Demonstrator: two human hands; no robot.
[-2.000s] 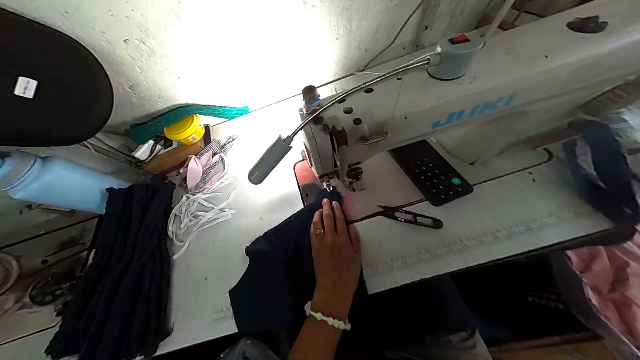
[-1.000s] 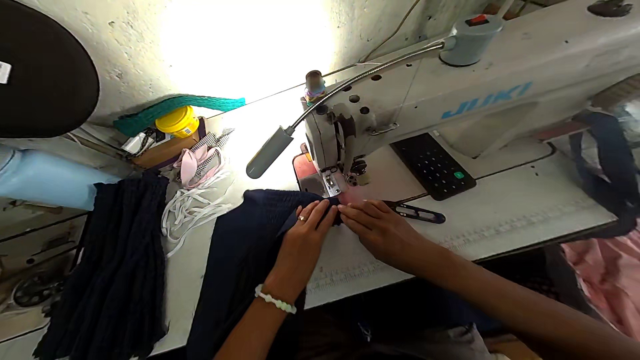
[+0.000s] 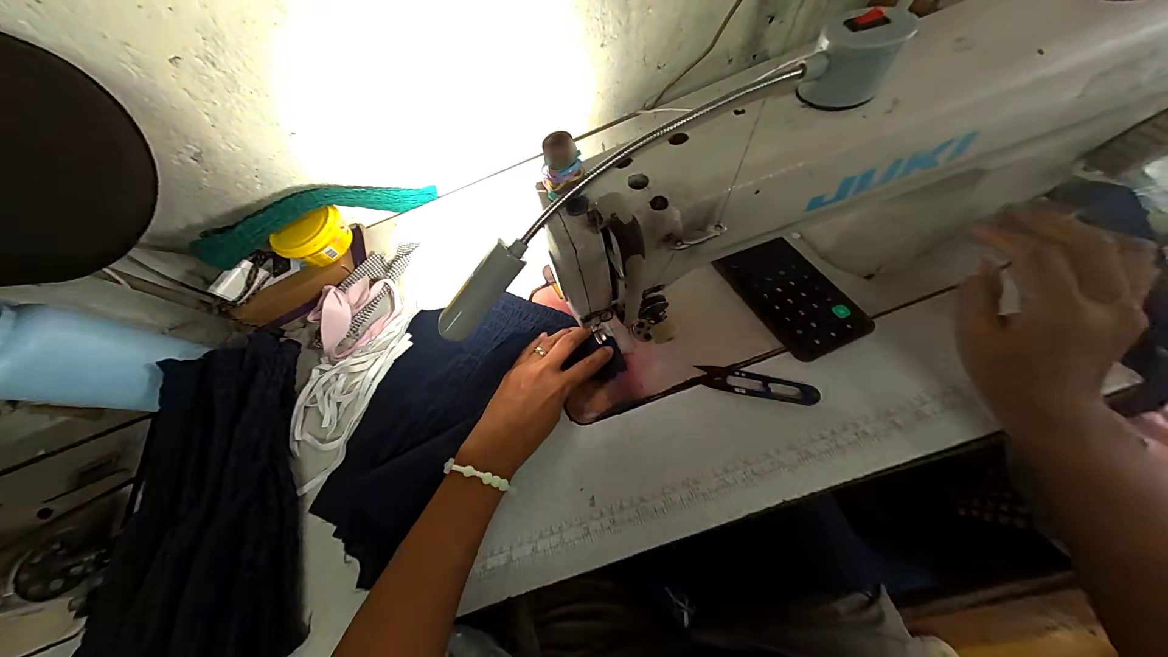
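My left hand [image 3: 547, 379], with a ring and a pale beaded bracelet, presses flat on navy fabric [image 3: 420, 411] beside the presser foot [image 3: 599, 336] of a Juki sewing machine [image 3: 776, 173]. The fabric's edge lies under the foot, and the rest spreads left over the table. Blurred, my right hand [image 3: 1063, 310] is raised at the far right, near dark fabric [image 3: 1109, 208] by the machine's right end; whether it holds anything cannot be told. Thread snips [image 3: 762, 385] lie on the table right of the needle area.
A black keypad panel [image 3: 794, 297] rests by the machine bed. A gooseneck lamp [image 3: 482, 290] reaches over from the machine head. Left are white strips [image 3: 351, 392], pink cloth [image 3: 342, 319], a yellow tub [image 3: 312, 237], a dark gathered garment [image 3: 205, 502] and a light blue object [image 3: 87, 356].
My right hand has left the fabric at the presser foot and moved to the far right. My left hand remains on the fabric beside the foot.
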